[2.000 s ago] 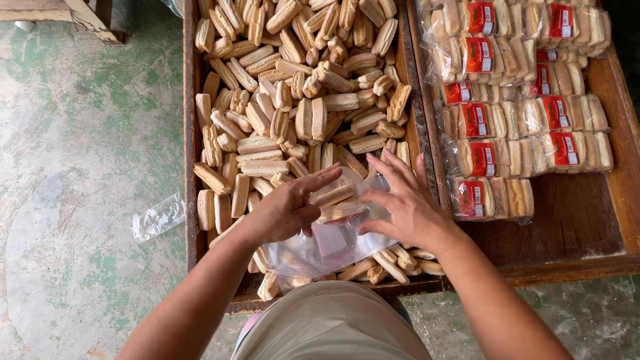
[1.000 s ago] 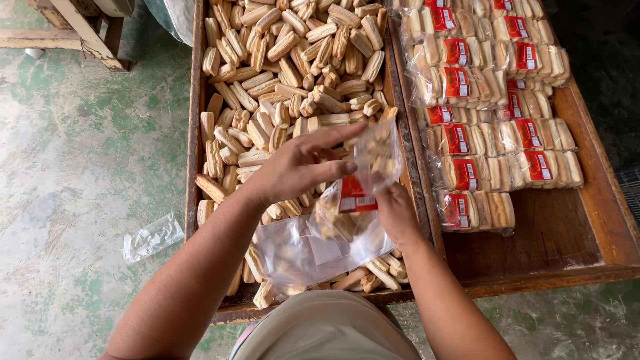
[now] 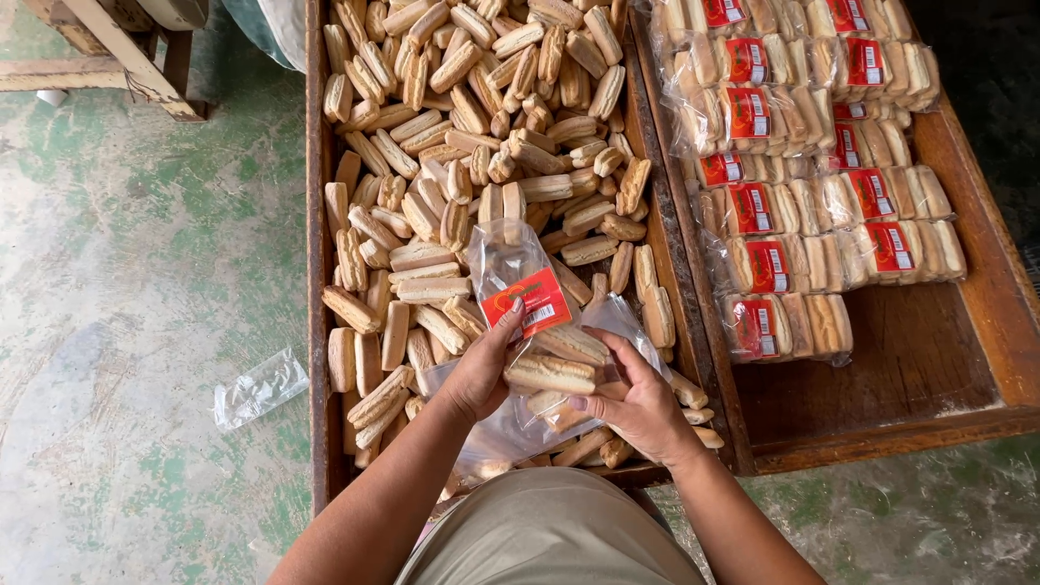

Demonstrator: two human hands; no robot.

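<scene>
Between my hands is a clear plastic bag with a red printed label. My left hand pinches it at the label, thumb on top. My right hand holds finger-shaped biscuits at the bag's lower part; how far they sit inside it I cannot tell. Beneath lie more clear plastic bags, on the heap of loose biscuits that fills a wooden tray.
To the right, a second wooden tray holds stacked, labelled biscuit packs. An empty clear bag lies on the worn green floor at left. A wooden stand is at the upper left.
The labelled bag, partly blurred near my right hand a second ago, is now held in both hands with its label facing up. My left hand has come down onto the label. Biscuits now show in my right hand.
</scene>
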